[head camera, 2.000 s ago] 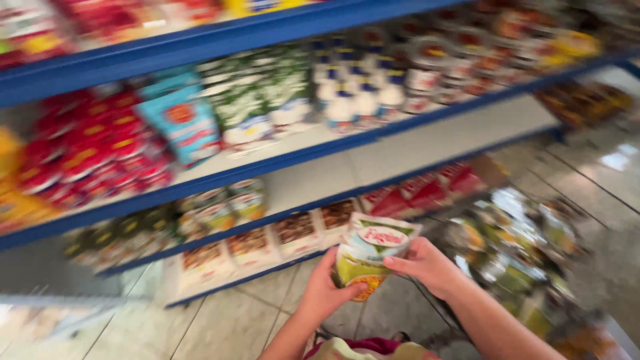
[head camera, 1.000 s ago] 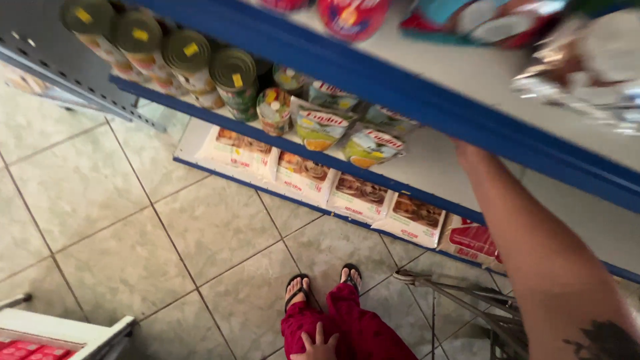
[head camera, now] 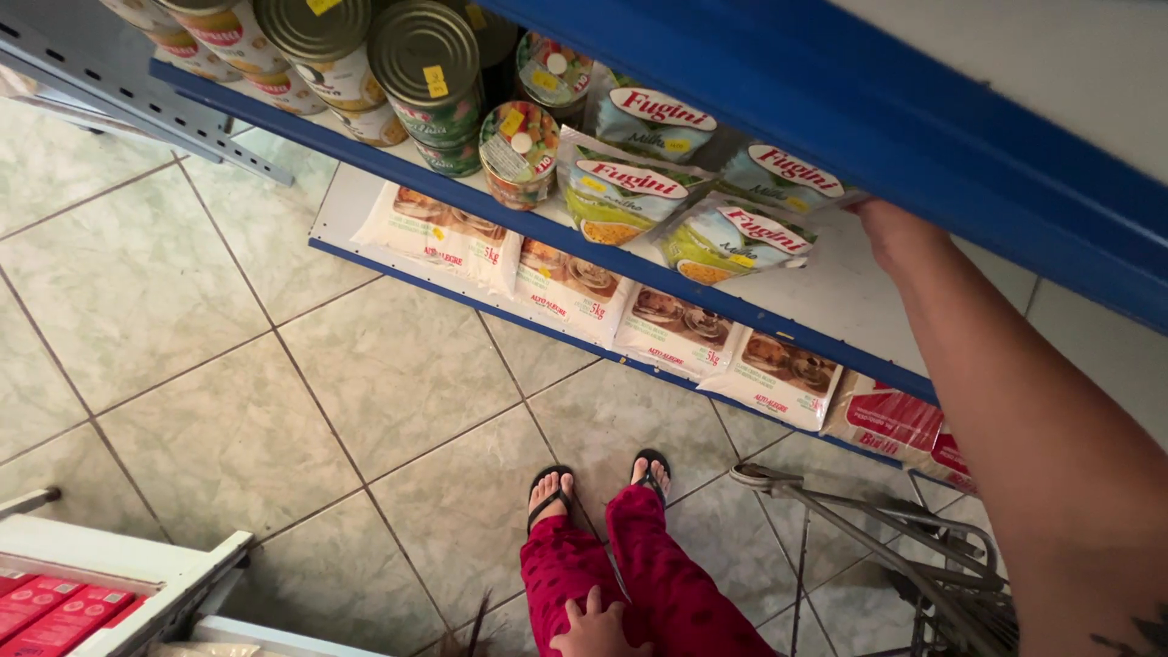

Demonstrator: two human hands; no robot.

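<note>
My right hand (head camera: 876,219) reaches in under the upper blue-edged shelf (head camera: 821,100); its fingers are hidden there, beside a rear Fugini corn pouch (head camera: 787,173). More Fugini pouches stand to the left, one (head camera: 620,192) next to a small vegetable can (head camera: 518,151) and another (head camera: 735,239) near the shelf's front edge. My left hand (head camera: 593,630) rests on the leg of my red trousers (head camera: 570,575), fingers spread, with nothing seen in it.
Tall cans (head camera: 424,73) fill the shelf's left part. Bags of sugar (head camera: 566,292) and red-marked packs (head camera: 890,411) lie on the bottom shelf. A folded metal cart frame (head camera: 876,520) stands right of my feet. A white rack (head camera: 119,575) with red boxes is at lower left.
Two seconds ago both hands held a Fugini pouch in front of the shelves. Since then the right hand has gone in under the shelf and the left down to the leg. The view has swung downward.
</note>
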